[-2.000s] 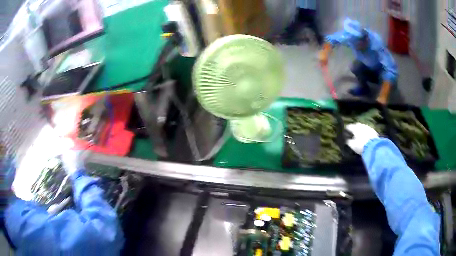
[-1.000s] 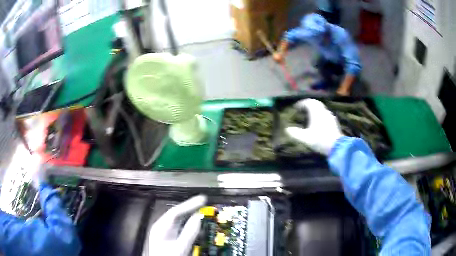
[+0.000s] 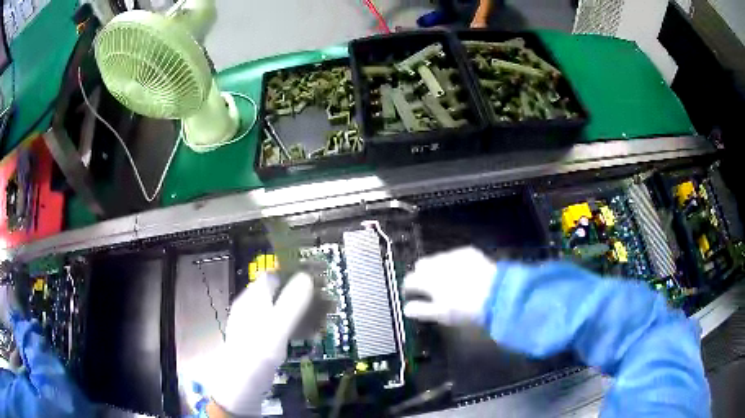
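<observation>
A populated circuit board (image 3: pixel 330 318) lies in a dark carrier in front of me, with yellow parts at upper left. A ribbed light-grey block (image 3: pixel 369 294) covers its right part, with a thin white rod (image 3: pixel 394 310) beside it. My left hand (image 3: pixel 263 336), white-gloved, is over the board's left part and hides some of it. A blurred olive strip (image 3: pixel 283 241) is by its fingertips; whether it is held is unclear. My right hand (image 3: pixel 449 286), white-gloved and blurred, is just right of the rod, fingers bent; its grip is unclear. Olive clamps (image 3: pixel 310 380) sit at the near edge.
Three black bins hold olive pieces: left (image 3: pixel 310 161), middle (image 3: pixel 421 145), right (image 3: pixel 531 131). A green fan (image 3: pixel 155 69) stands left of them. A metal rail (image 3: pixel 482 173) runs behind the carriers. More boards (image 3: pixel 600 237) lie right. Another worker's blue sleeve (image 3: pixel 37 359) is at left.
My right hand has left the bins and come down to the board's right side. My left hand is further over the board. The view has tilted down, showing more of the conveyor.
</observation>
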